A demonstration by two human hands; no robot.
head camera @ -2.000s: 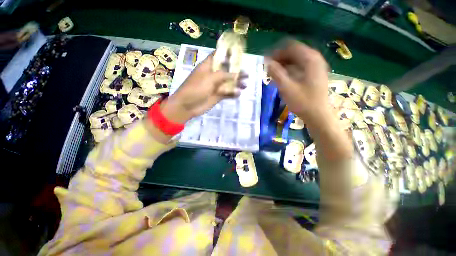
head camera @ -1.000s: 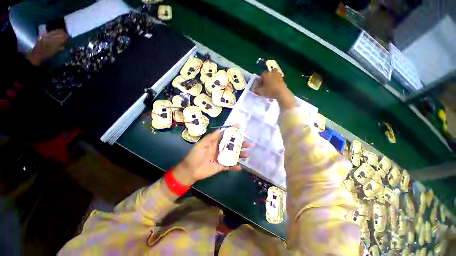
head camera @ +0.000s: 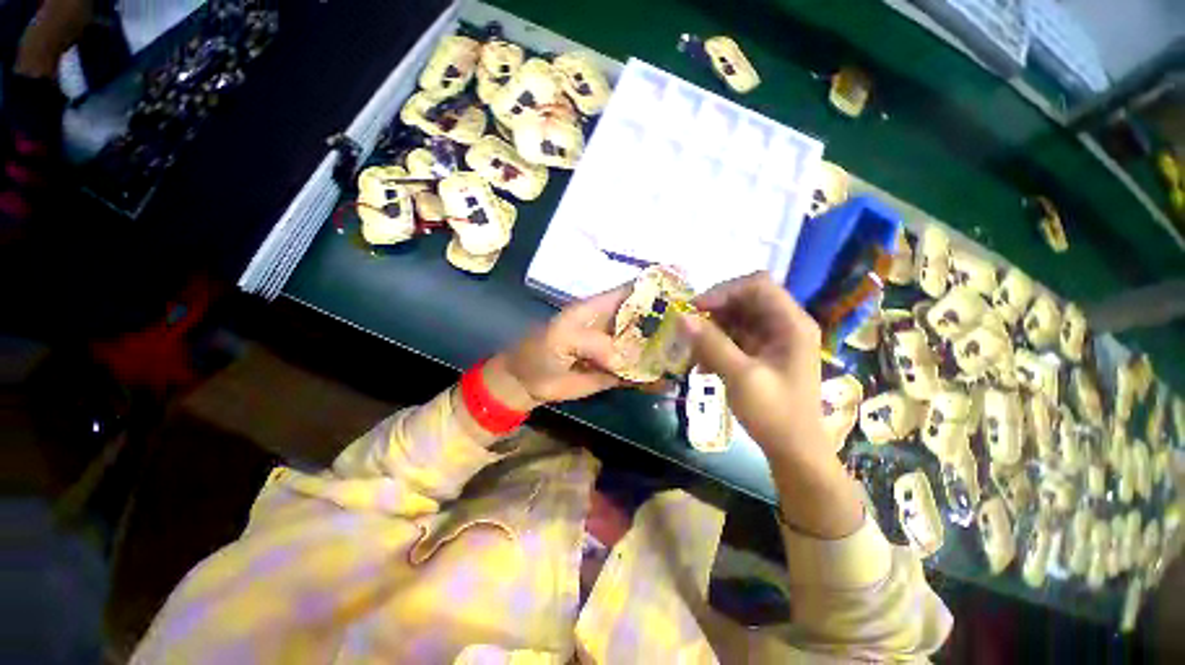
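My left hand (head camera: 572, 348), with a red band at the wrist, holds a cream housing (head camera: 637, 335) with its inside facing up, just in front of the white tray. My right hand (head camera: 760, 351) holds a small battery (head camera: 673, 340) with a yellow edge at the right side of the housing. The battery's exact seating is hidden by the fingers. Thin dark wires show at the housing's upper end. The white battery tray (head camera: 676, 169) lies on the bench behind my hands, and its pockets look empty.
Cream housings lie in a left pile (head camera: 474, 214) and a large right pile (head camera: 1001, 416). One housing (head camera: 708, 413) lies near the bench edge. A blue tape dispenser (head camera: 845, 266) stands right of the tray. Spaced units lie on the green belt (head camera: 780, 33). A person's arm (head camera: 50, 39) shows at far left.
My right hand has come back from the tray's far corner to the housing, now with a battery. My left hand still holds the housing, now tilted. The cell seen in the tray earlier is gone.
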